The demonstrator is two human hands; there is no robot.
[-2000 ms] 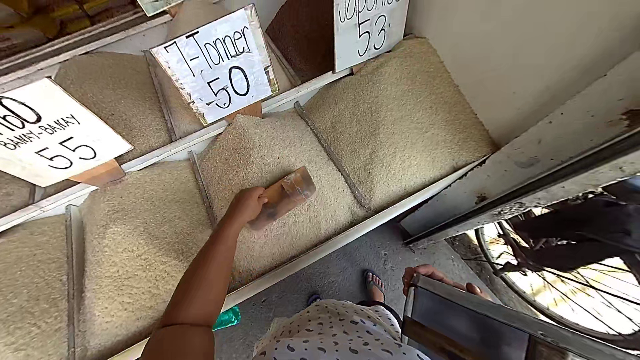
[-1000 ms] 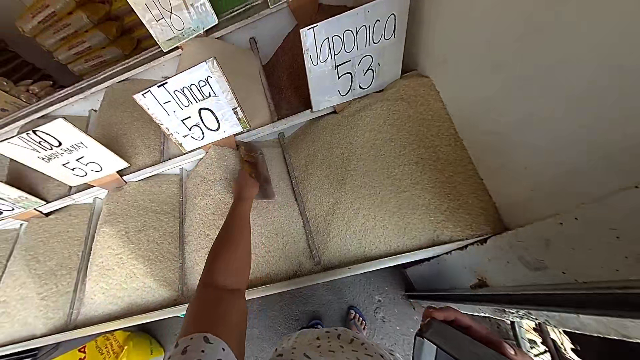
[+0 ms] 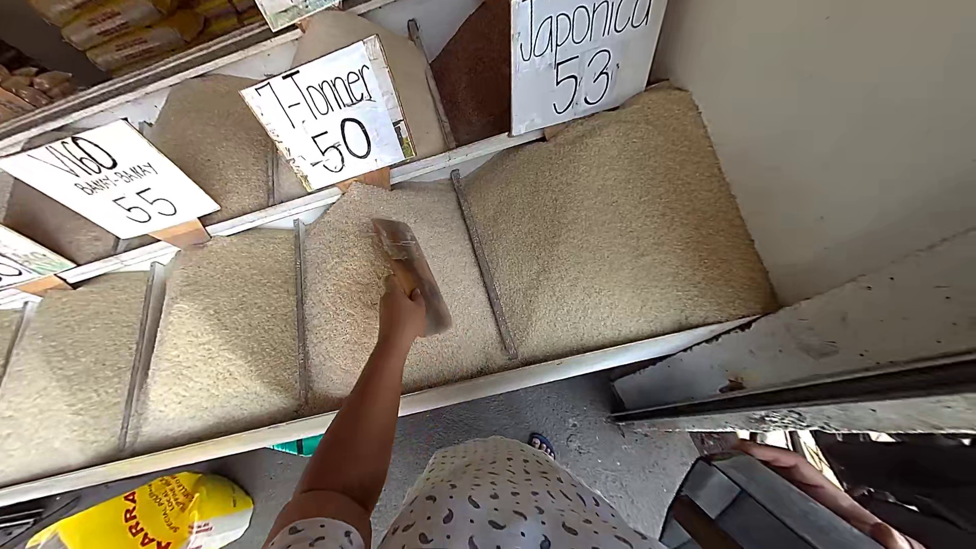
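My left hand (image 3: 402, 311) is closed on the wooden handle of a flat rectangular trowel (image 3: 427, 278). The trowel lies against the pale rice (image 3: 343, 305) heaped in a bin of a white wooden stand, below a handwritten price sign (image 3: 332, 114). A thin divider (image 3: 484, 267) parts this heap from a larger, smooth rice heap (image 3: 610, 229) on the right. At the lower right, my right hand (image 3: 816, 484) grips the edge of a grey box-like metal container (image 3: 747, 503), whose lower part is cut off by the frame.
More rice bins (image 3: 229, 328) run to the left, with further heaps (image 3: 210, 145) on a row behind. A white wall (image 3: 823, 137) borders the right side. A yellow printed sack (image 3: 160, 511) is on the floor below the stand's front board (image 3: 534, 377). Packed bags (image 3: 145, 38) lie at the upper left.
The trowel, near the top of the heap below the sign one second ago, is now lower, near the heap's middle. The left hand has moved down with it. The view has shifted.
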